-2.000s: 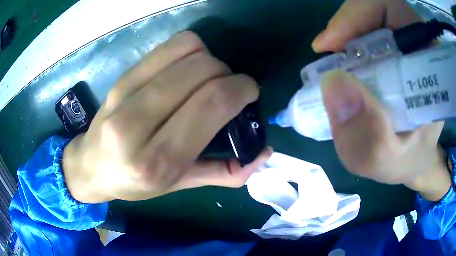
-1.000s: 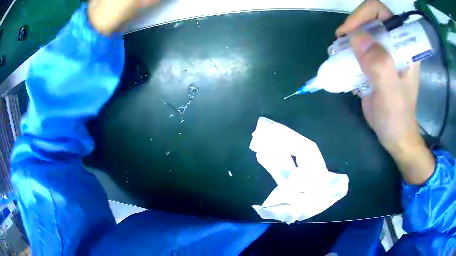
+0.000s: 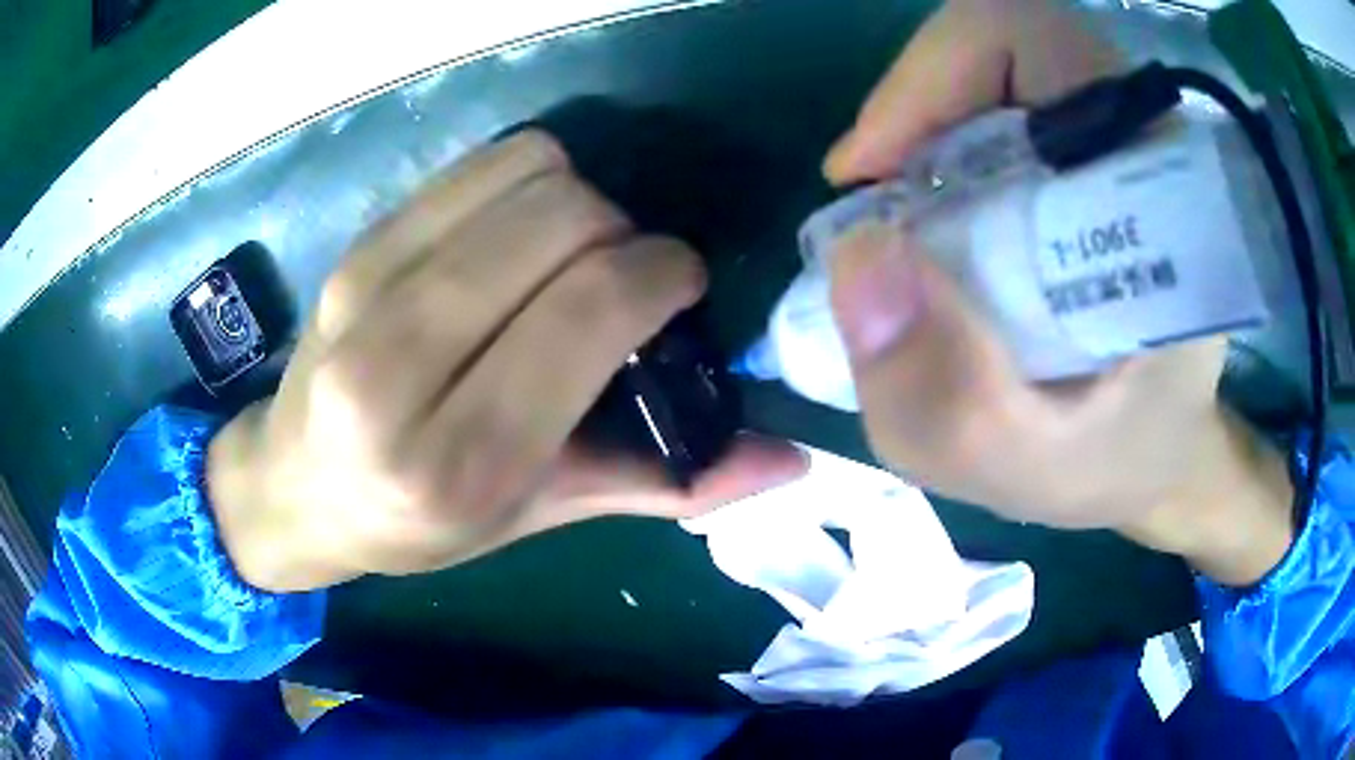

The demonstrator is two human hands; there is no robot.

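My left hand [image 3: 431, 371] holds a small glossy black unit [image 3: 684, 398] between fingers and thumb, over the dark green mat [image 3: 491, 631]. My right hand [image 3: 988, 356] grips the white glue syringe [image 3: 1100, 260], labelled 3901-L, and points it left. Its blue tip [image 3: 758, 361] is right beside the black unit; whether it touches cannot be told. A clear block [image 3: 936, 178] sits along the syringe, with a black cable [image 3: 1285, 186] running from its black end past my right wrist. A second black unit [image 3: 223, 322] with a ring on its face lies on the mat to the left.
A crumpled white wipe [image 3: 892, 594] lies on the mat below my hands, near the front edge. The worktop's curved pale edge [image 3: 193, 141] runs across the back. A green belt [image 3: 60, 119] with a dark object is at the upper left.
One second ago my left hand was at the upper left edge; now it is over the mat with a black unit. The syringe has moved left to that unit. A second unit now lies on the mat.
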